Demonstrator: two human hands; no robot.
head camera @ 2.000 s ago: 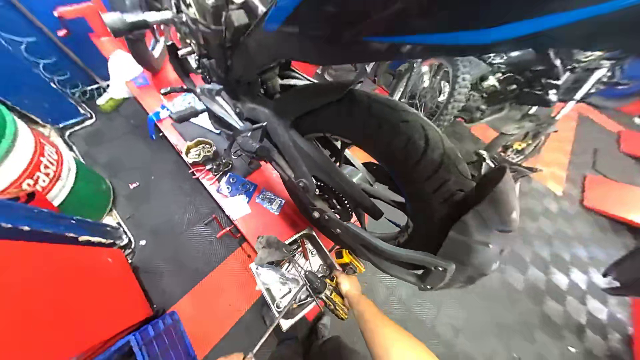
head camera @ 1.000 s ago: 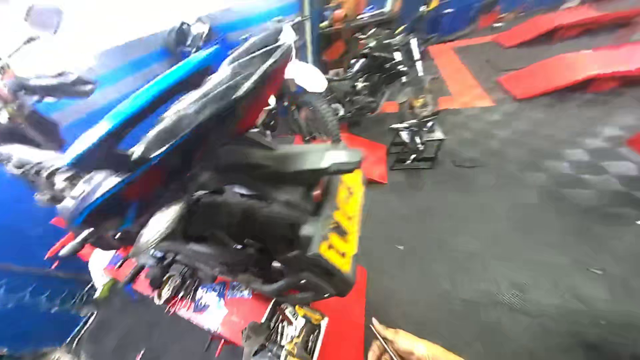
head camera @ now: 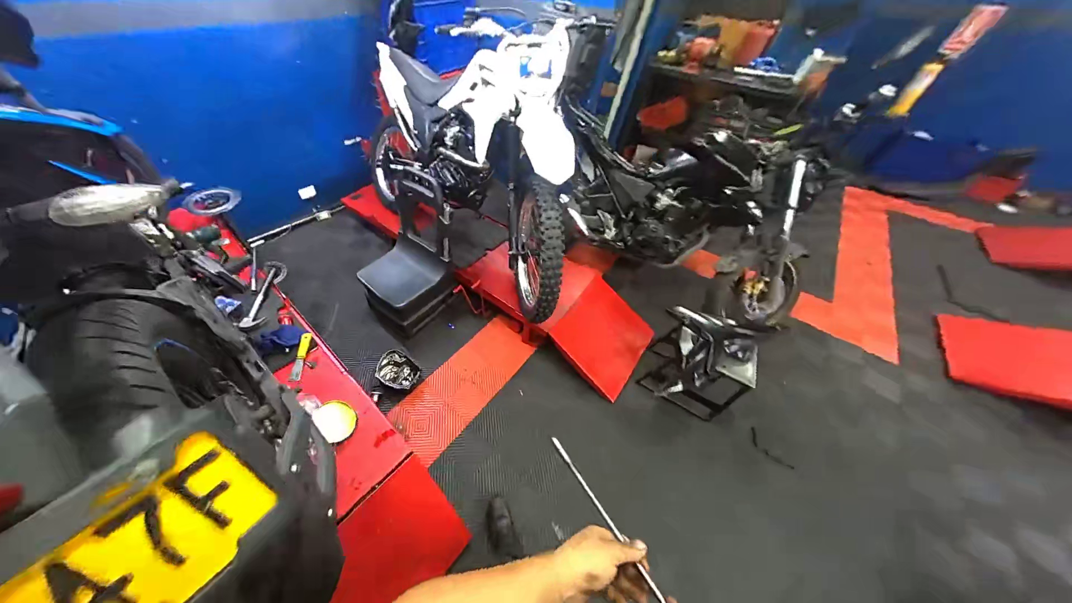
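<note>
My left hand (head camera: 596,559) reaches in from the bottom edge, its fingers closed around a thin metal rod (head camera: 588,490). The rod slants from upper left to lower right, and its lower end runs out of view. Darker fingers show just below the grip; my right hand cannot be made out. To the left stands a motorcycle with a black rear tyre (head camera: 105,356) and a yellow plate bearing writing (head camera: 167,519), over a red platform (head camera: 368,444). On that platform lie a yellow-handled scraper (head camera: 300,356), a hammer (head camera: 264,295) and a small round yellow-rimmed container (head camera: 335,421).
A white dirt bike (head camera: 536,142) stands on a red ramp (head camera: 599,335) beside a black step stool (head camera: 404,272). Behind it is a partly stripped black motorcycle (head camera: 670,193). A black metal frame stand (head camera: 708,360) holds parts. A black container (head camera: 397,369) and a shoe (head camera: 501,523) are on the floor.
The view has swung right, away from the tool tray beside the rear wheel. Two seconds ago a hand was at that tray; now my left hand holds the rod over the floor.
</note>
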